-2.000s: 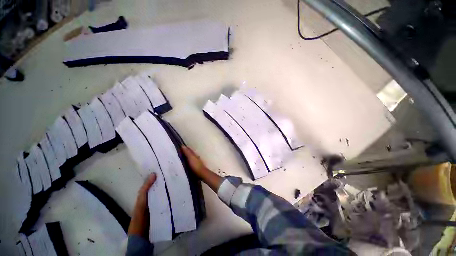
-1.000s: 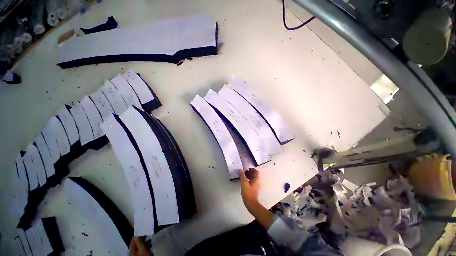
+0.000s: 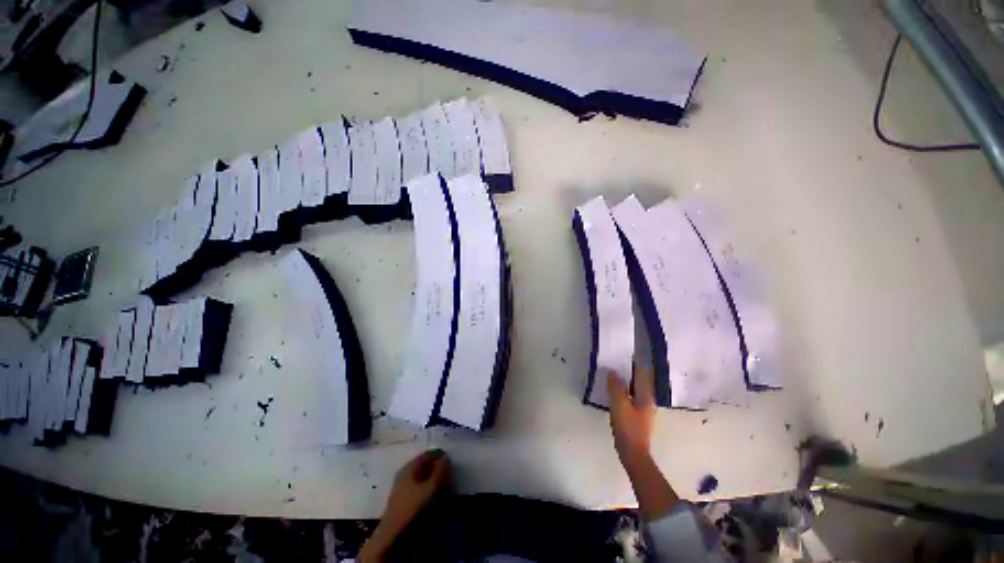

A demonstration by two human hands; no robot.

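Observation:
My right hand (image 3: pixel 632 416) holds the lower end of a long curved bundle (image 3: pixel 608 297), white on top with dark sides, its fingers in the gap beside it. More curved bundles (image 3: pixel 688 297) lie close on its right. My left hand (image 3: pixel 418 482) is curled at the table's near edge, just below a pair of long curved bundles (image 3: pixel 476 302) and not touching them. A small dark spot shows at its fingertips; whether it holds anything is unclear. Another single curved bundle (image 3: pixel 319 341) lies left of the pair.
A row of small bundles (image 3: pixel 314 165) curves behind the pair. More small bundles (image 3: pixel 165 335) lie at left. A large panel bundle (image 3: pixel 528 50) lies at the far side. A grey tube (image 3: pixel 952 83) and a cable (image 3: pixel 881 121) are at upper right. Scraps lie below the table edge.
The view has swung left, showing more small bundles. My right hand has gone from the pair to the right group's leftmost bundle. My left hand has come off the pair.

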